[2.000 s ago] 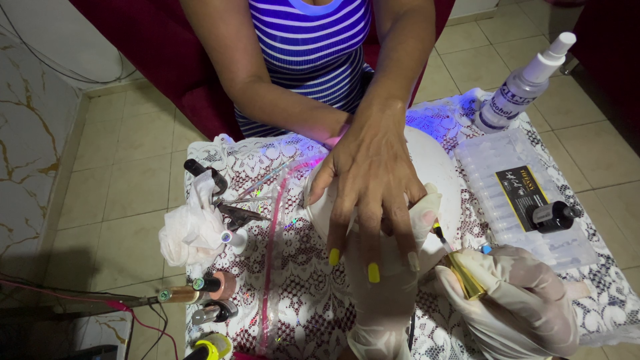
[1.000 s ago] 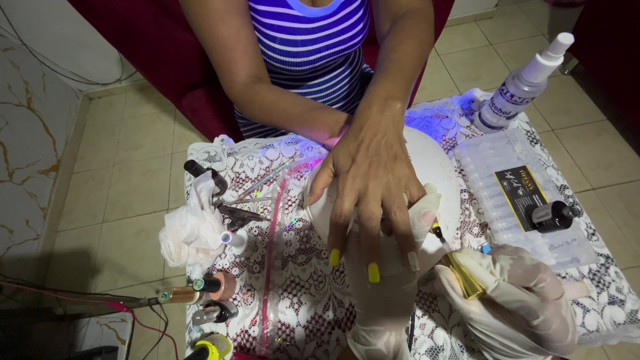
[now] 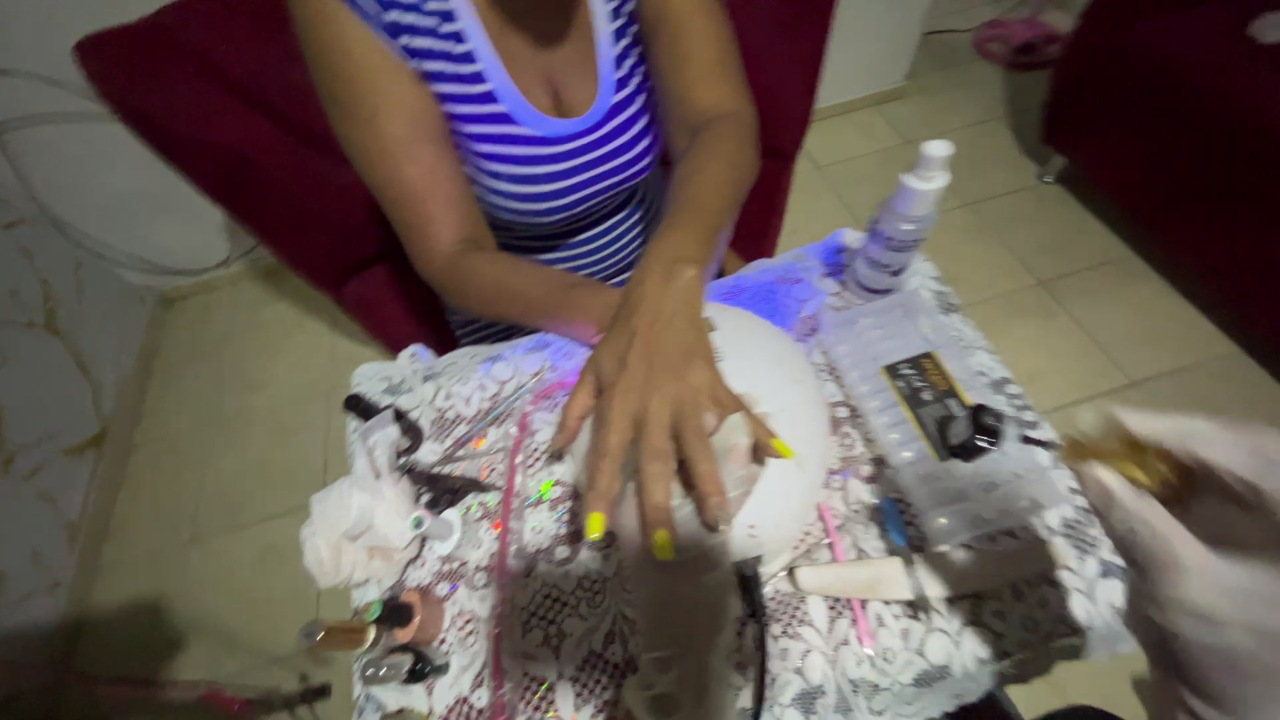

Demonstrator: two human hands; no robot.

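Note:
Another person's hand (image 3: 655,410) lies spread, palm down, with bright yellow polish on several nails. Beneath it is my left hand (image 3: 690,560), gloved in white and mostly hidden, its fingers showing between the other's fingers and touching them. At the right edge my gloved right hand (image 3: 1190,510), blurred, holds a gold-coloured polish brush handle (image 3: 1130,465); the brush tip is near a small dark polish bottle (image 3: 972,432), which rests on a clear plastic case (image 3: 890,400) of nail tips. A white dome-shaped nail lamp (image 3: 785,400) stands behind the hands.
A spray bottle (image 3: 900,225) stands at the far right corner of the lace tablecloth (image 3: 570,620). Crumpled white tissue (image 3: 350,520), dark tools and several polish bottles (image 3: 400,665) lie at left. A pink stick (image 3: 845,575) and a pale-handled tool (image 3: 850,578) lie right of my left hand.
My right hand has moved away from the other person's fingers, to the right beside the dark bottle, with the gold handle in it. The other person's thumb and fingers are placed differently; the view has shifted.

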